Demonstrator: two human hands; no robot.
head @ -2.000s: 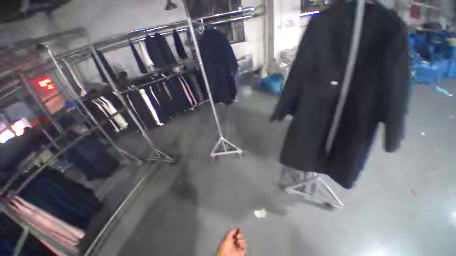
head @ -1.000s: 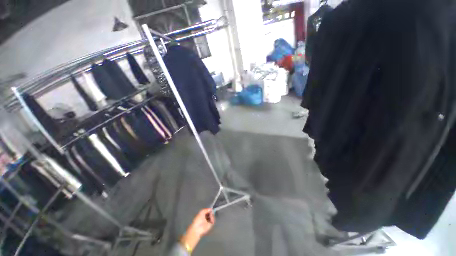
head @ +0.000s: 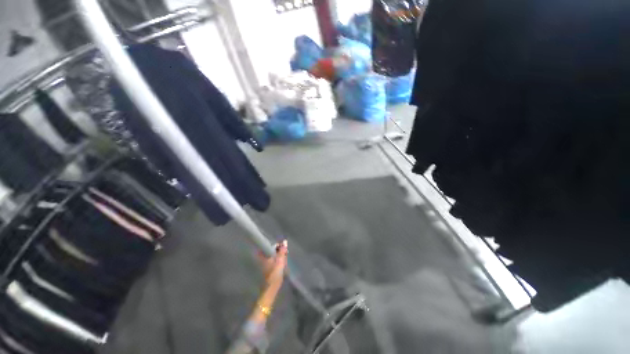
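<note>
My left hand [head: 275, 261], with a yellow band at the wrist, reaches up from the bottom middle. Its fingers are closed around the lower part of a silver rack post [head: 169, 131], which slants across the left half of the view. The post's wheeled foot [head: 338, 311] stands on the floor just beyond the hand. A dark navy coat [head: 183, 117] hangs behind the post. My right hand is not in view.
Long black garments [head: 525, 138] fill the right side, above a floor-level rail [head: 449, 221]. Dark garments [head: 90, 256] hang in a row at left. Blue sacks [head: 363, 97] and a white pile [head: 307, 97] stand at the back.
The view has moved forward and turned right. The post and coat look nearer and further left, and the black garments larger. My left hand has come up onto the post.
</note>
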